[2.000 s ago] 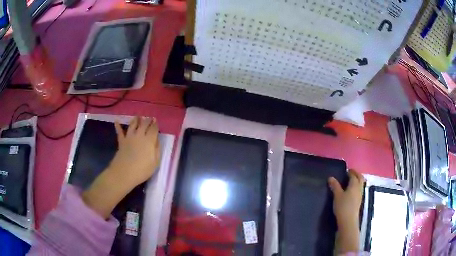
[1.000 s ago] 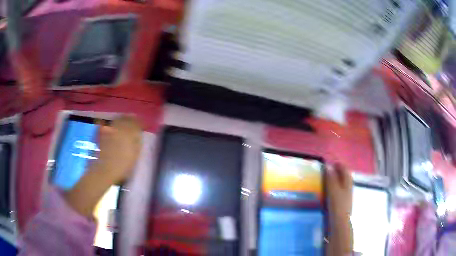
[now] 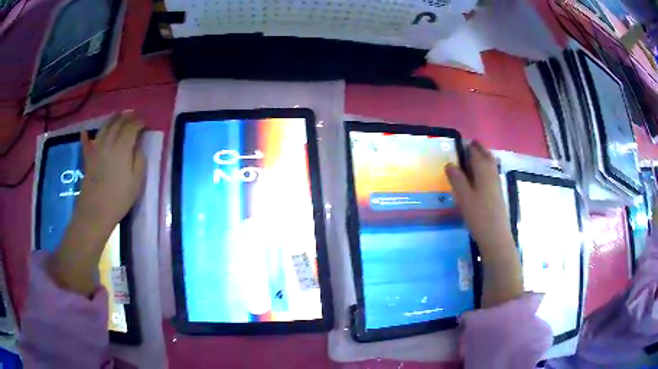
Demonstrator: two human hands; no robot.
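Tablets lie side by side in front of me on whitish sleeves. The left tablet [image 3: 63, 216] is lit blue and orange; my left hand [image 3: 112, 169] lies over its upper right part, fingers near the top edge. The middle tablet [image 3: 249, 223] shows a clock over orange-blue wallpaper and is untouched. The right tablet [image 3: 408, 252] shows the orange-blue wallpaper; my right hand [image 3: 485, 194] is at its upper right edge, thumb over the screen border. The white-screened tablet [image 3: 548, 245] lies farther right. Whether my fingers grip or only touch the tablets is unclear.
The white test chart [image 3: 303, 18] stands at the back, above a long black base [image 3: 288, 59]. A dark tablet [image 3: 76, 47] lies at the back left. A tablet stack [image 3: 610, 119] stands at the right. A pink sleeve [image 3: 620, 317] of another person shows at the right edge.
The view has shifted down and right. The left, middle and right tablets, dark at first, are now lit; the middle one lit last. My hands remain at the left and right tablets.
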